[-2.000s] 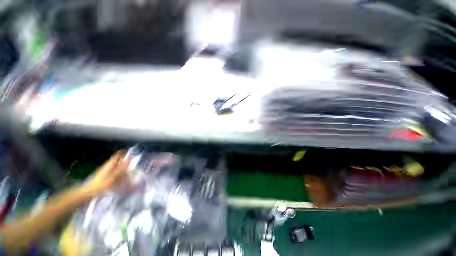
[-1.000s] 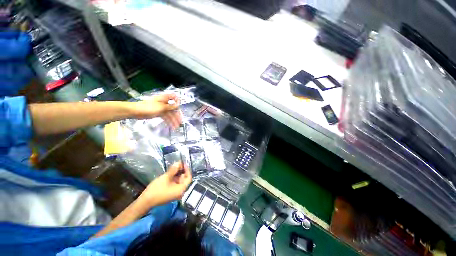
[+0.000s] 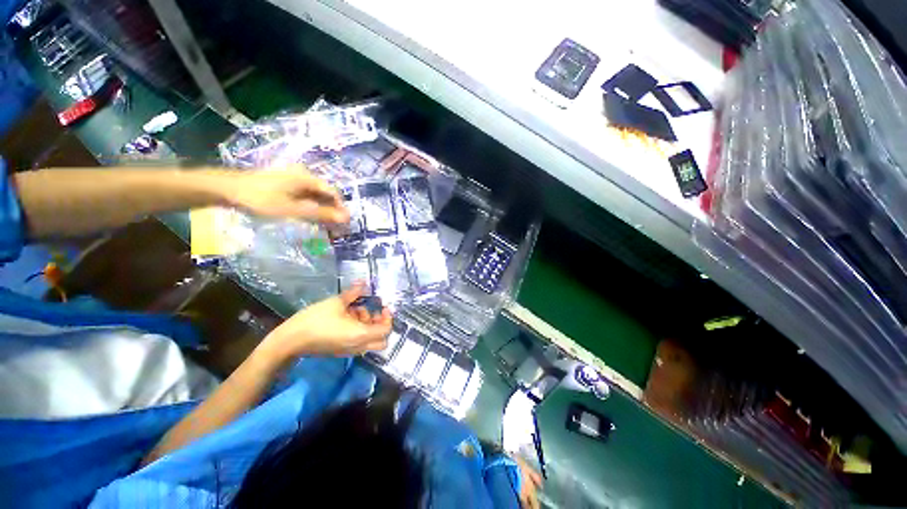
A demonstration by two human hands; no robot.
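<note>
My left hand [image 3: 303, 199] reaches in from the left, fingers nearly together at the upper-left edge of several phone front panels [image 3: 428, 263]. What its fingertips touch is unclear. My right hand [image 3: 348, 325] is at the panels' lower edge, fingers curled around the dark edge of a panel [image 3: 370, 305]. The panels lie in rows in clear plastic, over large blister trays [image 3: 467, 318]. A keypad part [image 3: 489, 263] shows beside them. Crinkled plastic bags [image 3: 283, 254] lie left of the panels. A small blister tray [image 3: 433, 366] with several pale-windowed panels is below my right hand.
A white shelf [image 3: 477, 119] crosses above the bench and bears loose dark parts and stacked trays [image 3: 806, 199]. A white bottle [image 3: 587, 378] and a small black unit [image 3: 591, 422] are lower right. Another person's dark hair [image 3: 333, 462] and hand [image 3: 529, 484] show at the bottom.
The view has shifted, so the bench and trays appear higher. My left hand has come lower over the panels' edge. My right hand remains near their lower edge. Another person's hand has appeared at the bottom.
</note>
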